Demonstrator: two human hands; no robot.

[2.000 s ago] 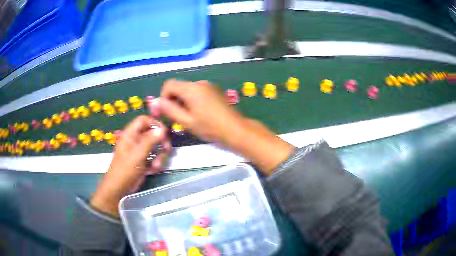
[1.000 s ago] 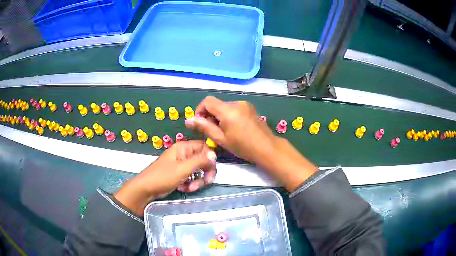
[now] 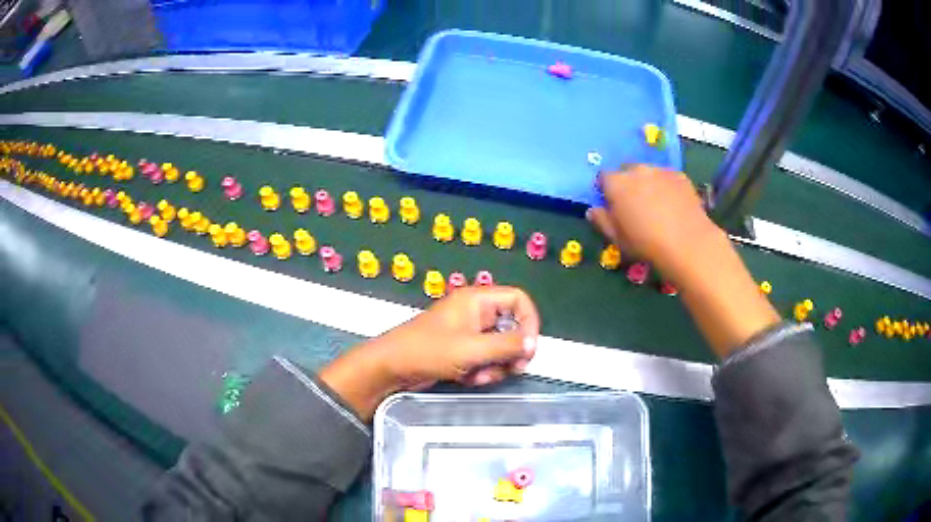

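My left hand (image 3: 459,336) is curled above the near guide rail, holding silvery discs (image 3: 505,323) in its fingers. My right hand (image 3: 653,219) is over the near right edge of the blue parts tray (image 3: 490,122), fingers pointing down; whether it holds anything cannot be told. The tray holds a pink figure (image 3: 559,70), a yellow figure (image 3: 653,134) and a small whitish disc (image 3: 594,158). Yellow and pink figures (image 3: 472,231) stand upright in two rows on the green conveyor belt (image 3: 551,296). The clear plastic tub (image 3: 641,459) nearest me holds a few figures.
A grey metal post (image 3: 781,112) rises right of the tray. A large blue crate (image 3: 265,25) stands at the back left. Pale guide rails (image 3: 255,275) edge the belt. More figures (image 3: 903,328) are bunched at the far right.
My right hand has moved from the belt, near my left hand, out to the tray's edge. A pink and a yellow figure now show in the tray. The camera view has shifted.
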